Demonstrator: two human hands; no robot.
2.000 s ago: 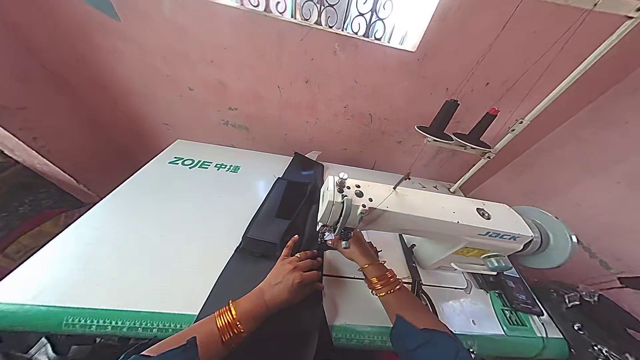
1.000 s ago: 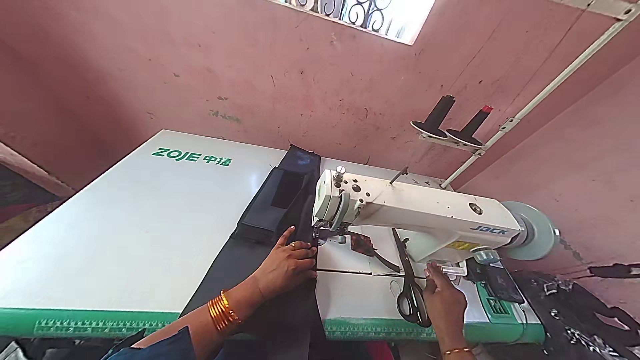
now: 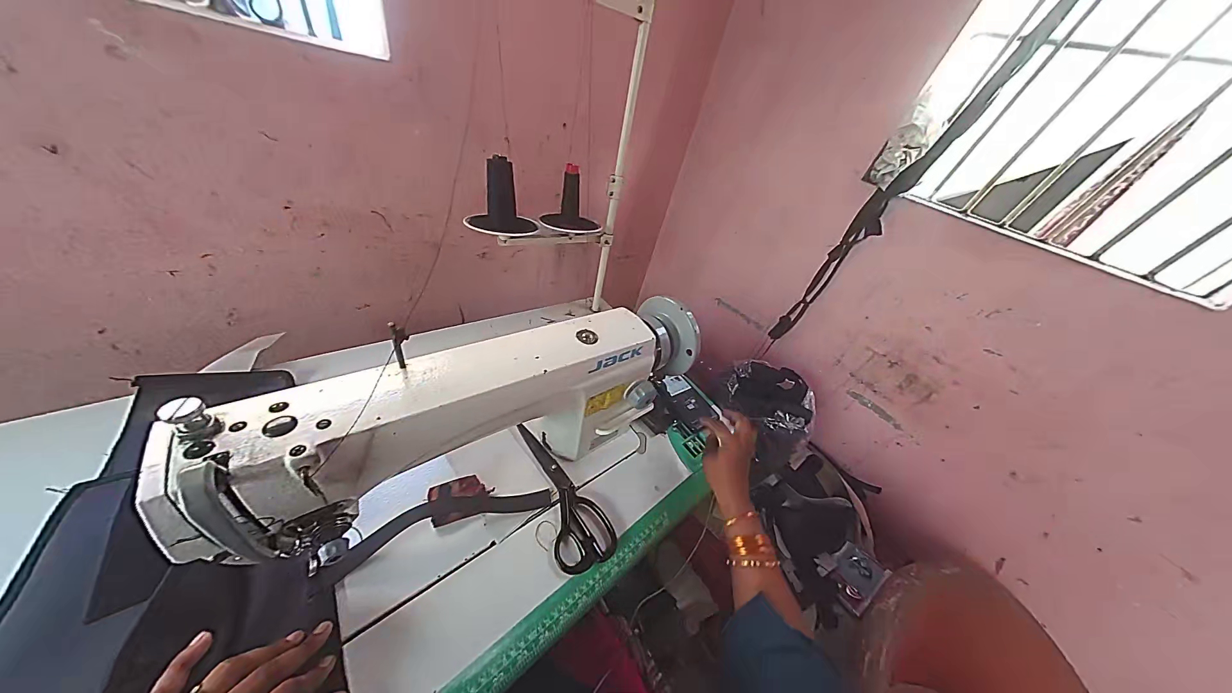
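My left hand [image 3: 260, 666] lies with fingers apart on dark fabric [image 3: 202, 616] at the lower left, partly cut off by the frame. The fabric runs under the needle end of a white Jack sewing machine [image 3: 462, 395]. My right hand [image 3: 730, 445] reaches past the machine's handwheel end, its fingertips at a dark phone-like device [image 3: 688, 402] by the table's corner; whether it grips it I cannot tell. Black-handled scissors [image 3: 582, 534] lie on the white tabletop below the machine arm. A dark strap [image 3: 500, 502] with a dark red patch runs from the needle area to the scissors.
Two dark thread cones [image 3: 500, 192] [image 3: 570, 195] stand on a holder against the pink wall. A green measuring strip [image 3: 568, 606] edges the table. Beyond the right corner are a plastic-wrapped bundle [image 3: 770, 395] and dark bags or cloth [image 3: 808, 520]. A barred window [image 3: 1107, 144] is at upper right.
The view has swung right. My right hand, at the needle area two seconds ago and beside the scissors one second ago, has moved to the device at the table's corner. My left hand stays on the fabric.
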